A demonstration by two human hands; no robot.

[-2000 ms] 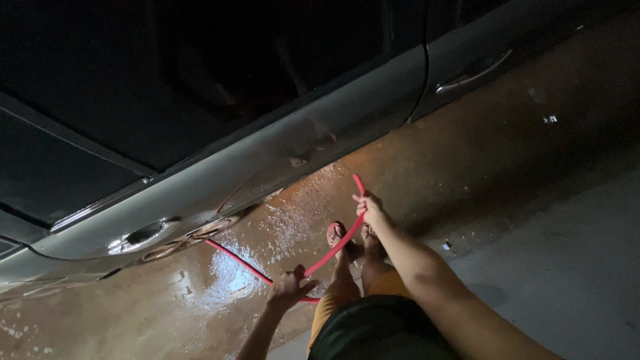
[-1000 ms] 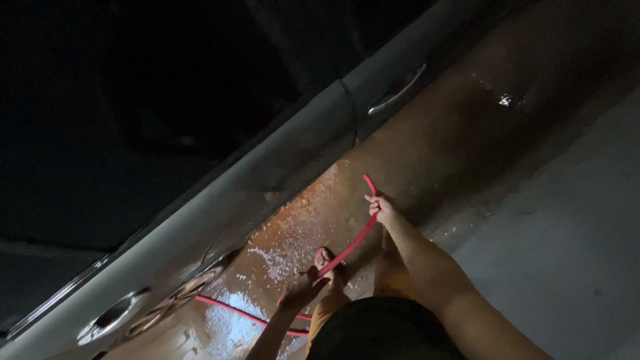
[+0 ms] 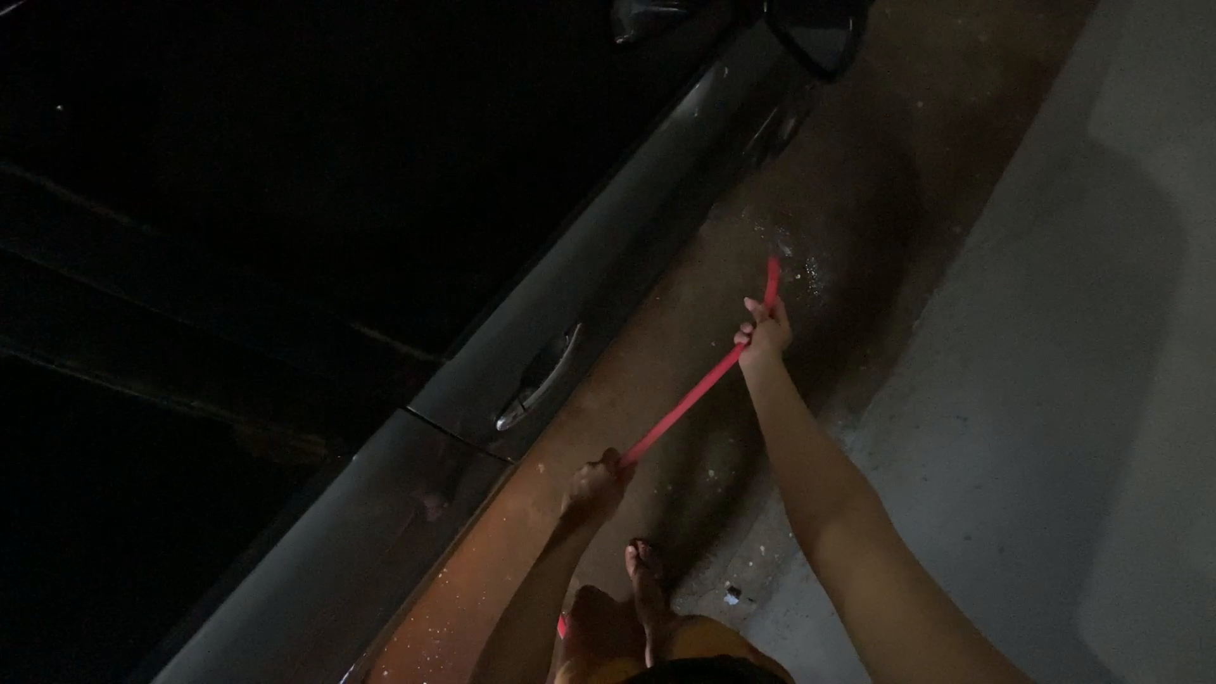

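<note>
A red hose [image 3: 686, 408] runs between my hands, over the wet ground beside a dark car [image 3: 370, 484]. My right hand [image 3: 766, 332] grips it close to its free end, which points up and away from me. Lower and to the left, my left hand [image 3: 597, 486] is closed around the hose. Between the hands the hose is fairly straight. Beyond my left hand it is mostly hidden behind my arm and leg; a short red piece shows near my knee.
The car's side, with a door handle [image 3: 539, 378] and a side mirror [image 3: 822, 38], lies along the left. Wet brown ground [image 3: 608, 389] borders a grey concrete strip [image 3: 1007, 418] on the right. My foot [image 3: 644, 559] stands below the hose.
The view has shifted far along the car, and its side mirror now shows. Both hands have kept hold of the red hose.
</note>
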